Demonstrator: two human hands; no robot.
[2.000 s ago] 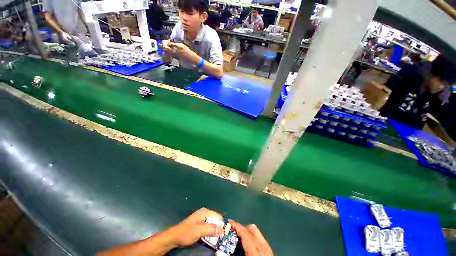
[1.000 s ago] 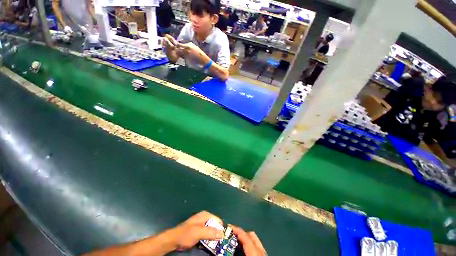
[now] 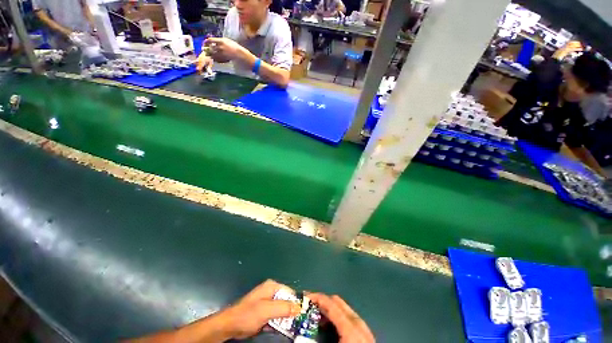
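My left hand (image 3: 253, 312) and my right hand (image 3: 343, 321) hold a small part-built unit between them at the bottom centre. The unit shows a white plastic housing (image 3: 282, 324) on the left side and a green circuit board (image 3: 309, 321) with small parts on the right side. My left thumb lies over the white housing. My right fingers lie along the board's far right edge. The fingers under the unit are hidden, and the lower part of my right hand is cut off by the frame's bottom edge.
A blue sheet (image 3: 470, 301) with several housed units (image 3: 518, 305) lies at right. A green belt (image 3: 221, 157) crosses beyond the worn bench edge, with part-built units (image 3: 144, 103) on it. A white post (image 3: 382, 161) stands ahead. People, another blue sheet (image 3: 302, 110) and stacked trays (image 3: 463, 147) are across the belt.
The view has shifted slightly. The loose units on the belt show further left. Both hands stay on the unit, with my right fingers now straighter along its edge.
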